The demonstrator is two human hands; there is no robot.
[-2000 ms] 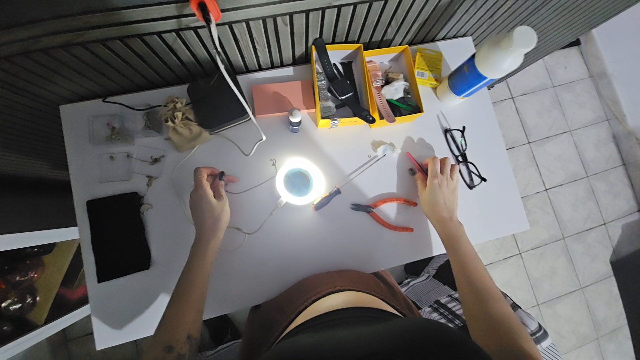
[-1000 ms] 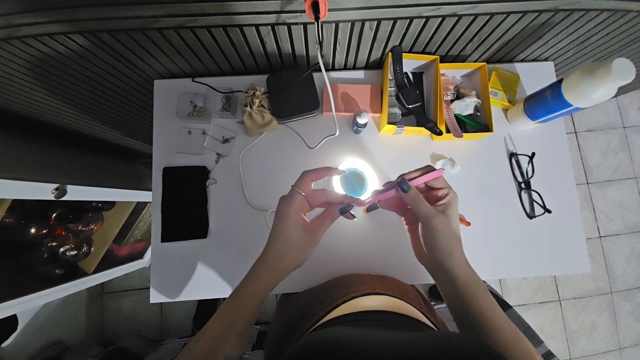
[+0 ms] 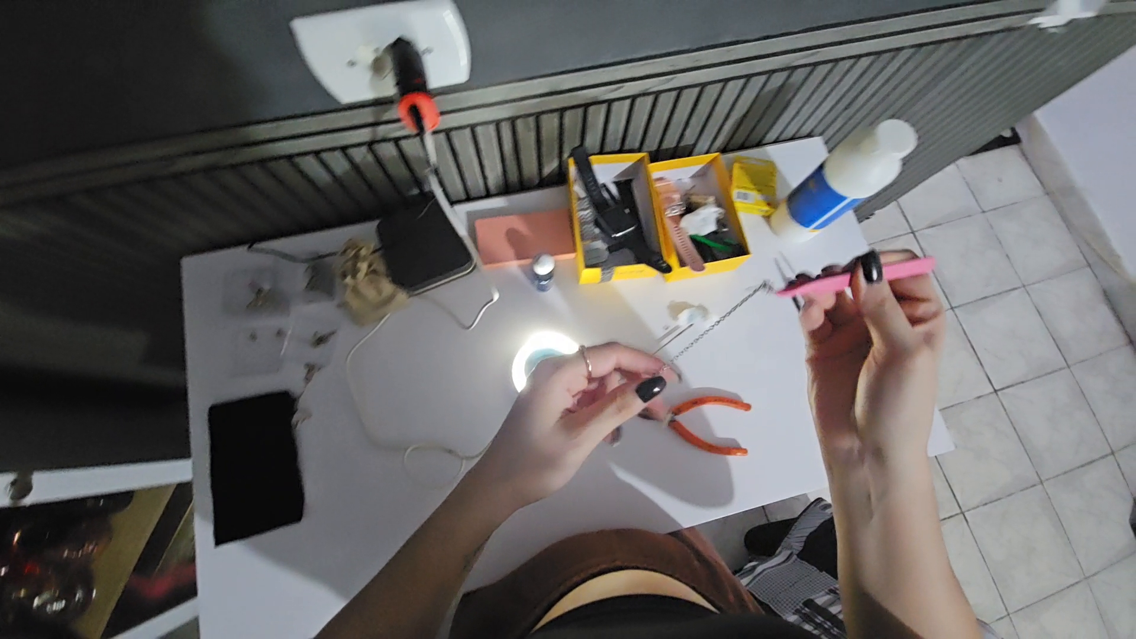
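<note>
My left hand [image 3: 586, 408], with a ring on one finger, pinches one end of a thin silver-coloured chain [image 3: 723, 320] between thumb and fingertips. The chain runs up to the right, stretched in the air, to the tip of pink tweezers [image 3: 856, 276] that my right hand [image 3: 874, 328] holds. Below and right of my left fingertips, orange-handled pliers [image 3: 710, 404] lie on the white table, their jaws partly hidden. A lit ring lamp [image 3: 540, 349] shines behind my left hand, which covers part of it.
Yellow boxes [image 3: 621, 273] with watches, a small bottle [image 3: 543, 272], a pink box [image 3: 524, 236] and a black box [image 3: 424, 244] line the back. A large white bottle [image 3: 843, 182] stands back right. Left are a pouch [image 3: 368, 282], clear boxes [image 3: 257, 349] and a black cloth [image 3: 256, 466].
My hands, close together one second ago, are now apart with the chain stretched between them. My right hand has moved to the right and up with the pink tweezers. The view has shifted.
</note>
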